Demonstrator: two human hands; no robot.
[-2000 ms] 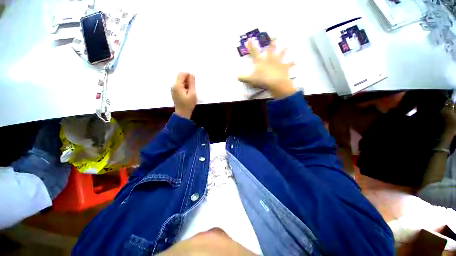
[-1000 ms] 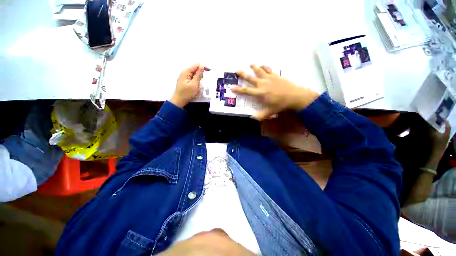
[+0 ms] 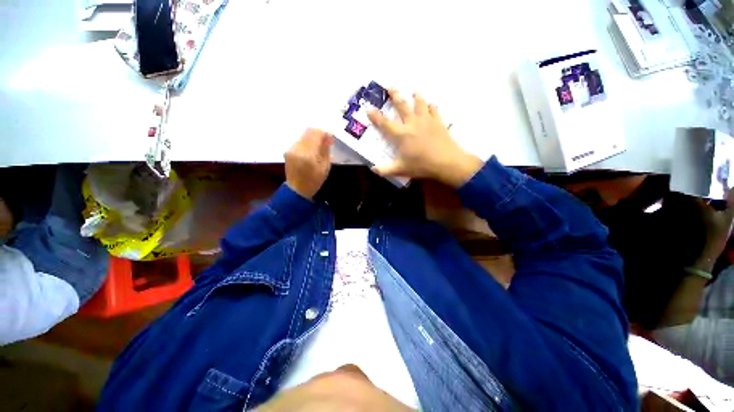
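Note:
A white retail box [image 3: 362,133] with a dark purple product picture lies at a slant at the table's near edge, in front of me. My right hand [image 3: 420,138] lies spread over its right part, fingers on the printed face. My left hand [image 3: 309,161] is at the box's left corner with the fingers curled in and the fingertips close together. Whether it touches the box or pinches something small cannot be told.
Another white box [image 3: 573,109] lies at the right by the table edge. More cartons [image 3: 653,40] lie behind it. A smartphone [image 3: 155,36] rests on a patterned pouch [image 3: 189,40] at the left. At the far right a neighbour's hand [image 3: 719,217] holds a carton [image 3: 694,161].
The box was under my right hand, then lay nearly square at the edge, and is now turned at a slant. My left hand has curled in. The neighbour's carton has turned and shifted.

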